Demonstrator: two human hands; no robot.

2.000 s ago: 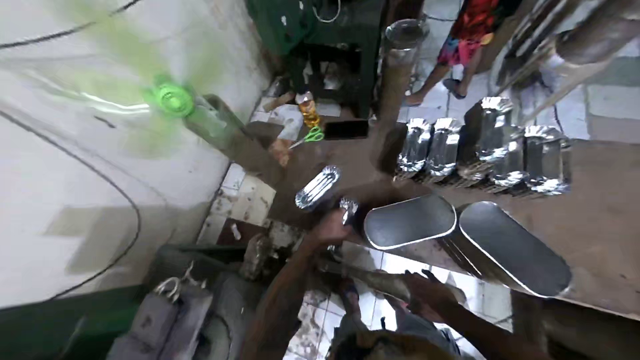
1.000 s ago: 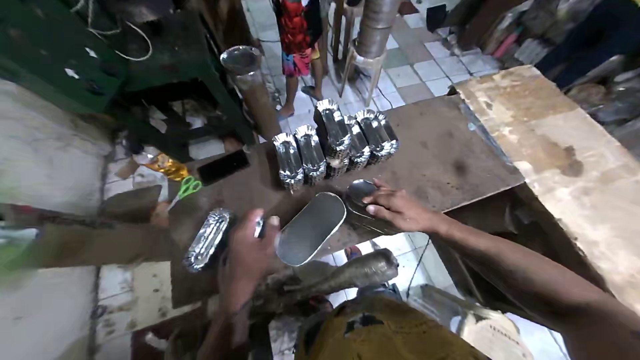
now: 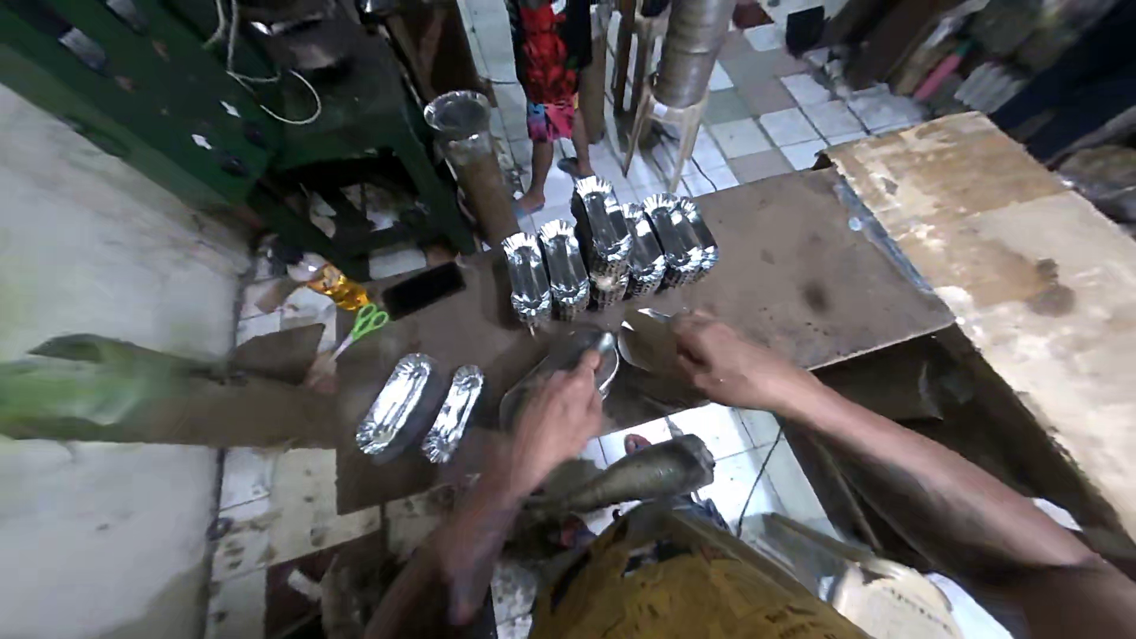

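My left hand (image 3: 559, 417) is over an oval metal plate (image 3: 524, 390) with a raised rim, its fingers at a small shiny piece by the rim; blur hides whether it grips this. My right hand (image 3: 714, 359) grips the edge of a second metal plate (image 3: 648, 342), which is tilted beside the first. Left of my left hand, two oblong foil molds (image 3: 395, 404) (image 3: 453, 414) lie apart on the brown table (image 3: 772, 266). Stacks of fluted foil molds (image 3: 603, 222) stand in a row beyond both hands.
At the table's left lie green-handled scissors (image 3: 362, 327), a black phone-like slab (image 3: 424, 289) and a bottle of orange liquid (image 3: 335, 286). A blurred green fan (image 3: 89, 382) is at far left. A person (image 3: 555, 80) stands beyond the table. A stained board (image 3: 1003, 240) adjoins the right side.
A second foil mold now lies beside the one at the left. My left hand has moved from beside the oval plate to over it. The view has swung since two seconds ago.
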